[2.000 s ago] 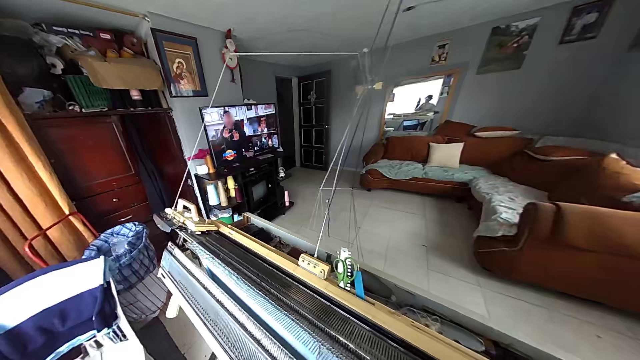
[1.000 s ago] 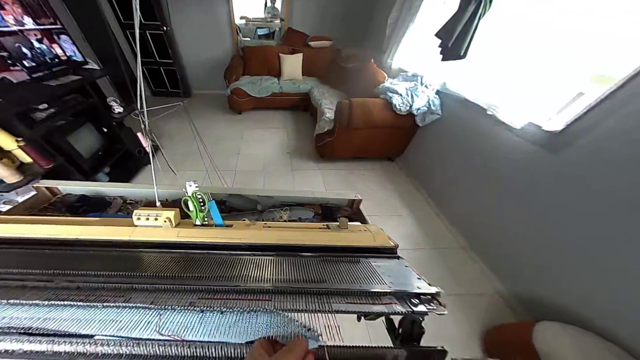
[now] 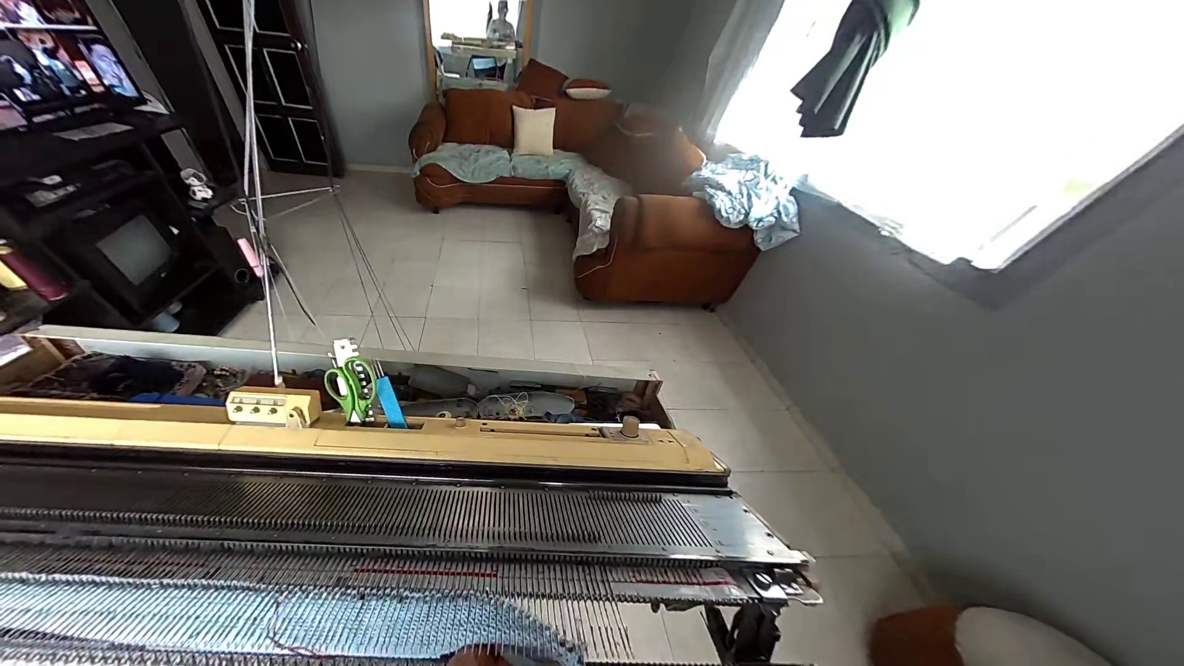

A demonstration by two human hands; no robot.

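Note:
Light blue knitted fabric [image 3: 370, 622] hangs across the needles of a flatbed knitting machine [image 3: 592, 527]. At the bottom edge, part of a hand [image 3: 479, 657] touches the fabric near its right end; most of it is cut off, and which hand it is cannot be told. No other hand shows. A dark red strand lies over the fabric. Green-handled scissors [image 3: 351, 388] and a blue tool [image 3: 390, 403] stand upright in the machine's cream rear rail, right of a cream yarn-guide block [image 3: 273, 405] with strands rising from it.
Behind the rail, a long wooden trough [image 3: 518, 372] holds mixed items. A dark stand with televisions [image 3: 139, 250] is at the left. An orange-brown sofa [image 3: 666, 245] stands farther back, beside the bright window [image 3: 980, 111]. A brown and white rounded object [image 3: 980, 638] sits at the lower right.
The view has swung right and down from the room and television. A second ago the fingers showed more fully at the fabric's lower edge; now only a small part shows.

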